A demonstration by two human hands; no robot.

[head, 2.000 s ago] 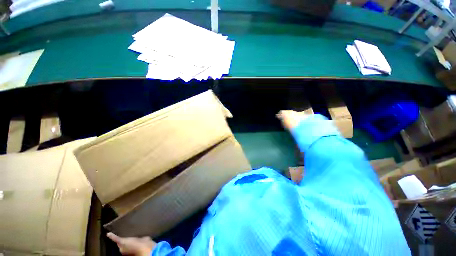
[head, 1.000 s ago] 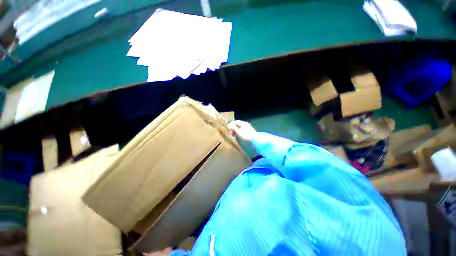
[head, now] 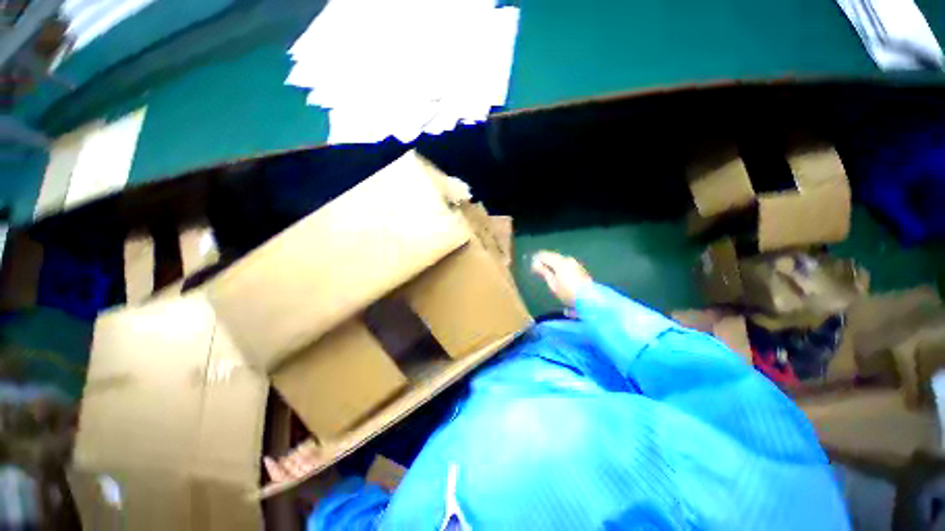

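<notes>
A corrugated carton [head: 342, 249] lies tilted across my lap, its flaps apart and a dark gap showing between two inner flaps. My left hand [head: 292, 464] is at its lower left corner, holding the edge of the near flap; part of the hand is hidden by the cardboard. My right hand [head: 560, 278] is just off the carton's right end, fingers bent. It is small and blurred, and I cannot tell whether it holds something small.
Flattened cartons [head: 155, 404] stand at the left. White sheets [head: 404, 62] lie on the green bench [head: 611, 52] ahead. At the right are an open carton [head: 803, 216], crumpled brown paper [head: 798, 285] and a dark item with a red part [head: 772, 365].
The near flap has swung down, opening the carton and showing its inner flaps. My right hand has moved right, away from the carton's end. My left hand shows more. The view has shifted.
</notes>
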